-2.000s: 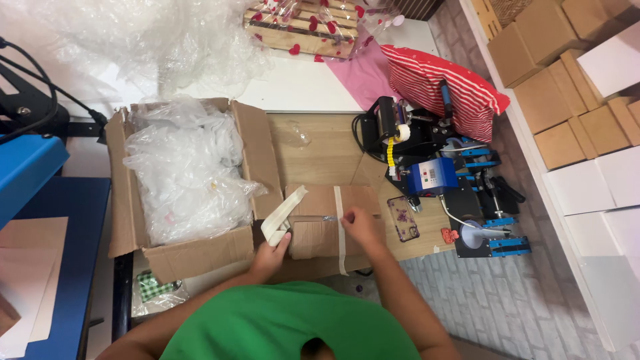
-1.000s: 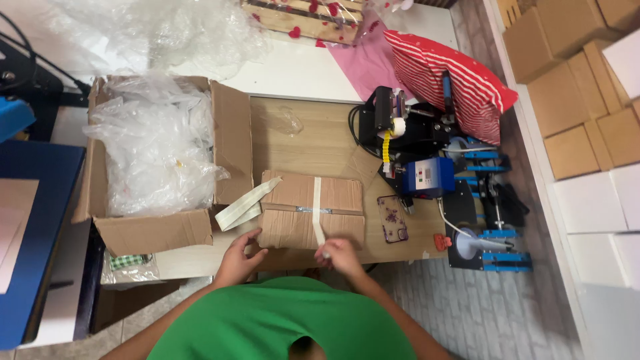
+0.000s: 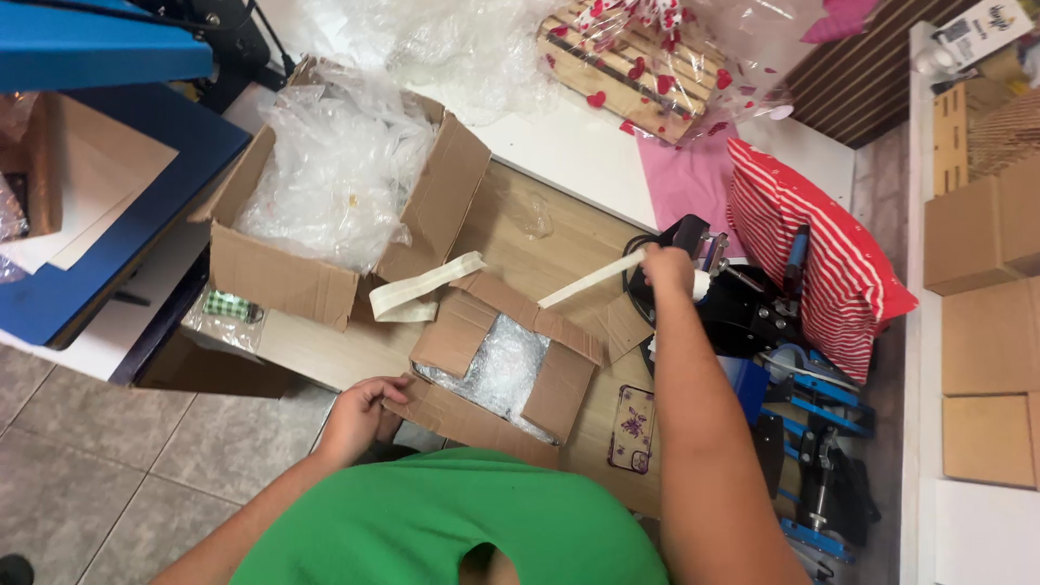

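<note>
In the head view a small cardboard box (image 3: 561, 382) lies on the wooden tabletop near my body, its flaps apart and bubble wrap (image 3: 508, 366) showing inside. My left hand (image 3: 366, 414) grips the corner of its near flap. Out to the right, my right hand (image 3: 670, 272) holds the end of a strip of cream tape (image 3: 591, 279) that runs down to the box's far flap. Another loop of cream tape (image 3: 426, 288) curls up from the box's far left side. A clear phone case with a purple pattern (image 3: 632, 429) lies right of the box.
A large open cardboard box (image 3: 280, 276) full of clear plastic stands at the left. Beyond are a wrapped wooden crate (image 3: 626, 77) and more plastic (image 3: 455, 49). A heat press (image 3: 731, 317) and a red striped cushion (image 3: 816, 260) are at the right, a blue board (image 3: 122, 236) at far left.
The small box was closed with tape across its top; now its flaps are apart and bubble wrap shows. My right hand has moved away from the box, pulling tape. The view has turned.
</note>
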